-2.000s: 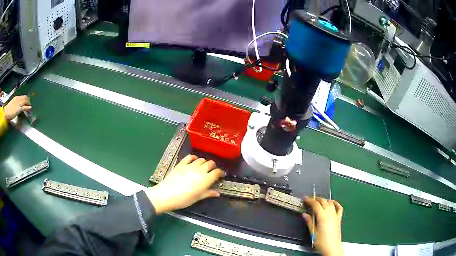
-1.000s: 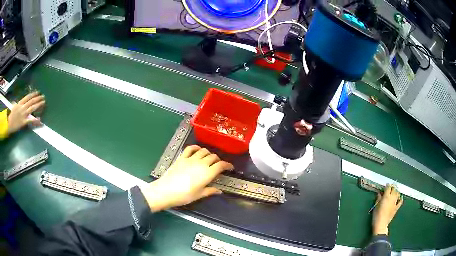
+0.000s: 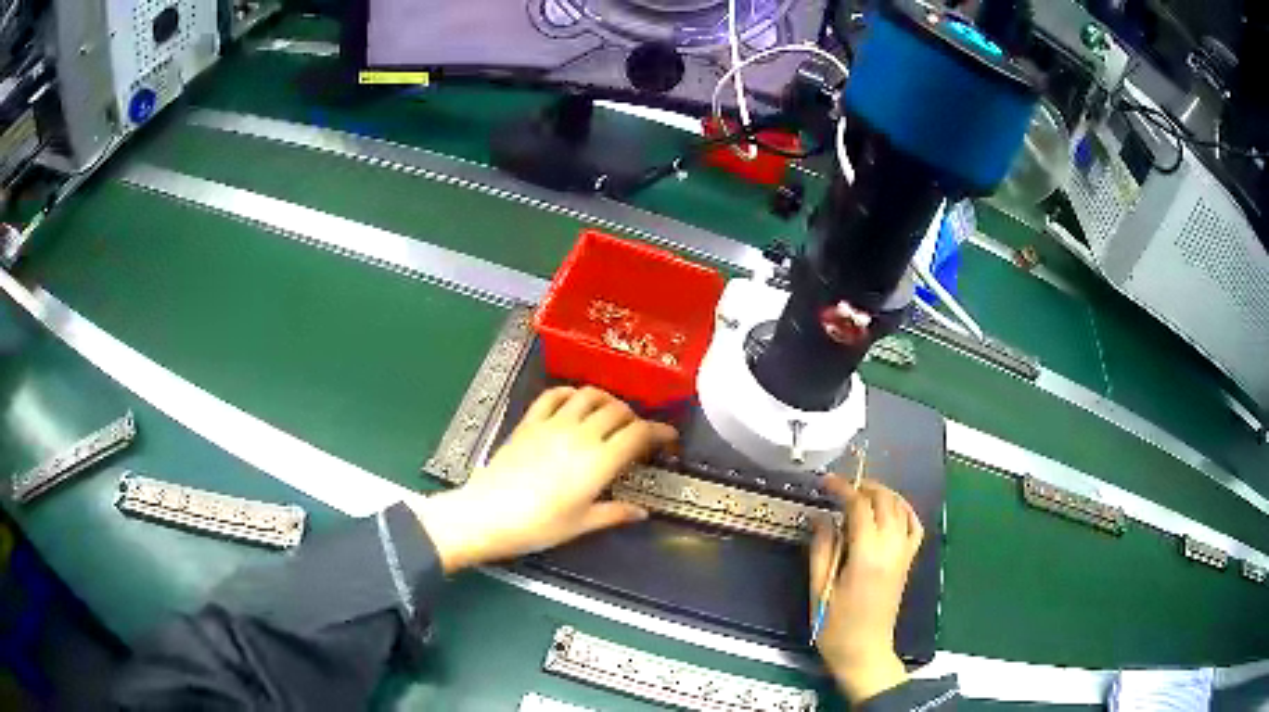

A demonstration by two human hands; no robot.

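A metal strip fixture (image 3: 731,504) lies on the black base plate (image 3: 682,591), in front of the white ring (image 3: 752,417) of the video microscope (image 3: 852,299). My left hand (image 3: 550,473) grips the strip's left end between thumb and fingers. My right hand (image 3: 870,563) is at the strip's right end and holds a thin stick-like tool (image 3: 831,584), tan above and blue at its lower end. The right fingertips partly hide the strip's end; whether they touch it is hard to tell.
A red bin (image 3: 633,317) with small pale parts stands left of the microscope. Another strip (image 3: 483,397) leans along the plate's left edge. More strips lie at front left (image 3: 209,511), front centre (image 3: 682,677) and right (image 3: 1073,504). A monitor (image 3: 487,39) stands behind.
My right hand has come back from the strip at the far right to the plate. That strip now lies free. The other person's hand at the left has gone. The monitor picture has changed.
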